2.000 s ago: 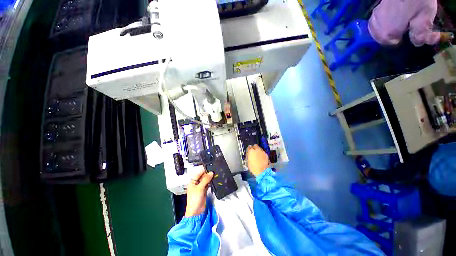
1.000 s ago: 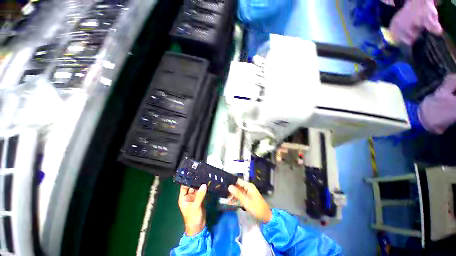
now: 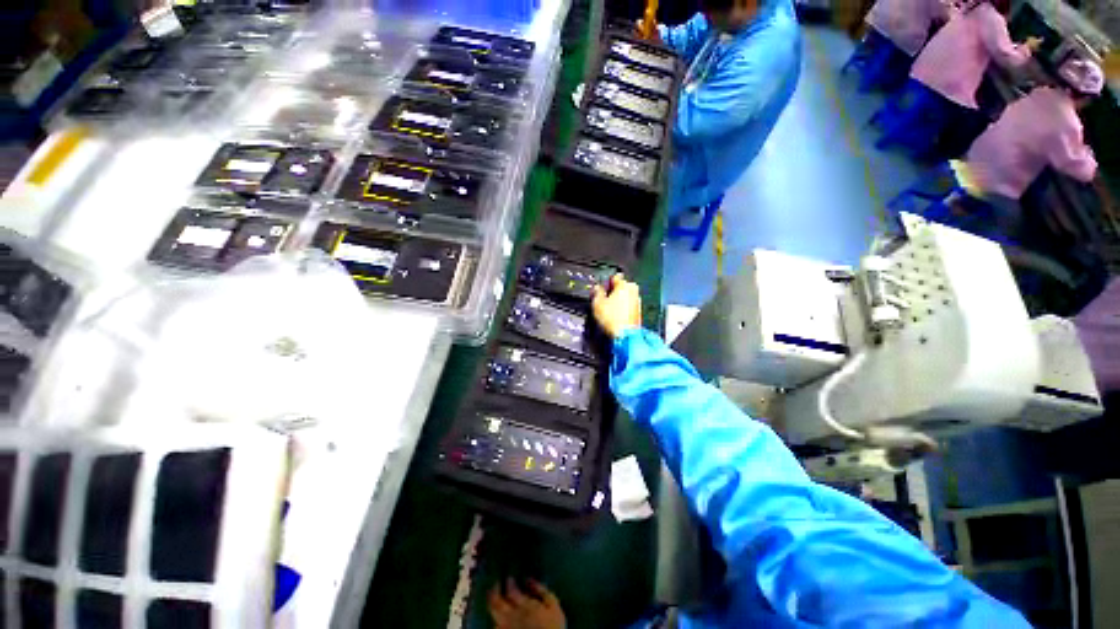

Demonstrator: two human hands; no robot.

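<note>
A black component tray (image 3: 461, 477) lies on the green line with several phone housings side by side in its pockets. My right hand (image 3: 618, 307) is at the far end of the row, its fingertips on the right end of the farthest phone housing (image 3: 567, 274), which lies in or just at its pocket; the grip is partly hidden by the fingers. My left hand (image 3: 526, 605) is low in the picture, cut off by the bottom edge and slightly blurred, with fingers apart and nothing seen in it.
Clear blister trays (image 3: 473, 289) with black phone parts lie on the left bench, a white grid tray (image 3: 135, 578) nearer. Another filled tray (image 3: 626, 76) stands beyond, beside a person in blue (image 3: 749, 98). A paper slip (image 3: 630, 489) is beside the tray. The white machine (image 3: 958, 307) is right.
The view has swung left to the trays. The housing that was between both my hands has left my left hand. My right hand has reached to the tray, where one more pocket is now filled.
</note>
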